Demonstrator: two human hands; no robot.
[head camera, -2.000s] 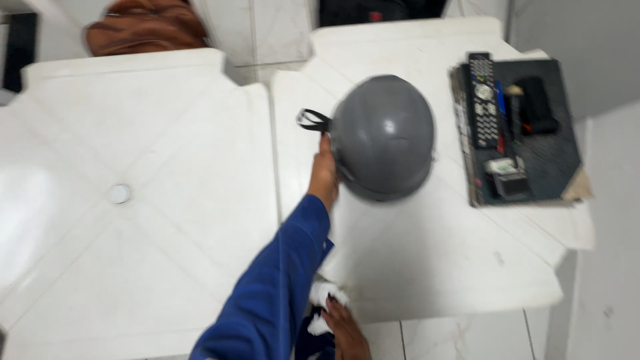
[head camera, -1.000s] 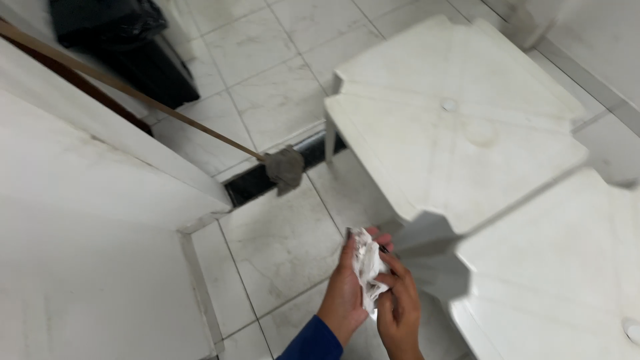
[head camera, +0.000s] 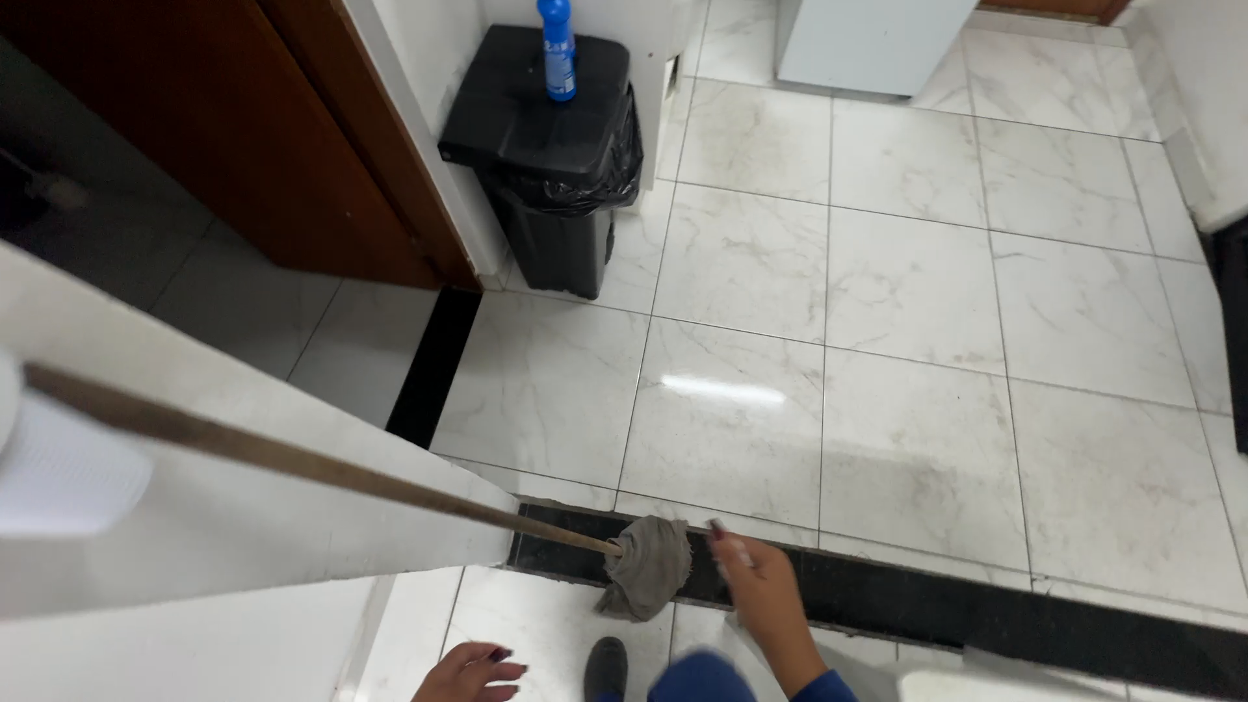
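My left hand (head camera: 470, 673) is at the bottom edge, partly cut off, with its fingers apart and nothing seen in them. My right hand (head camera: 765, 595), in a blue sleeve, is raised over the black threshold strip with curled fingers; a small pale patch shows at the fingers, too blurred to name. Just left of this hand, a grey cloth (head camera: 651, 567) is bunched around the lower end of a long wooden pole (head camera: 322, 468). The pole slants up to the left, in front of a white wall edge. A dark shoe (head camera: 606, 668) shows between my hands.
A lidded black trash bin (head camera: 556, 234) with a black liner stands by the brown door (head camera: 244, 146), a blue bottle (head camera: 559, 54) on its lid. A white appliance (head camera: 868, 44) is at the top. A black threshold strip (head camera: 926, 600) crosses the tiled floor. A white ribbed object (head camera: 68, 468) shows at left.
Two seconds ago one hand was at a grey helmet on a white table. One second ago both hands held crumpled white material; now they are apart. The view has swung to the floor and bin.
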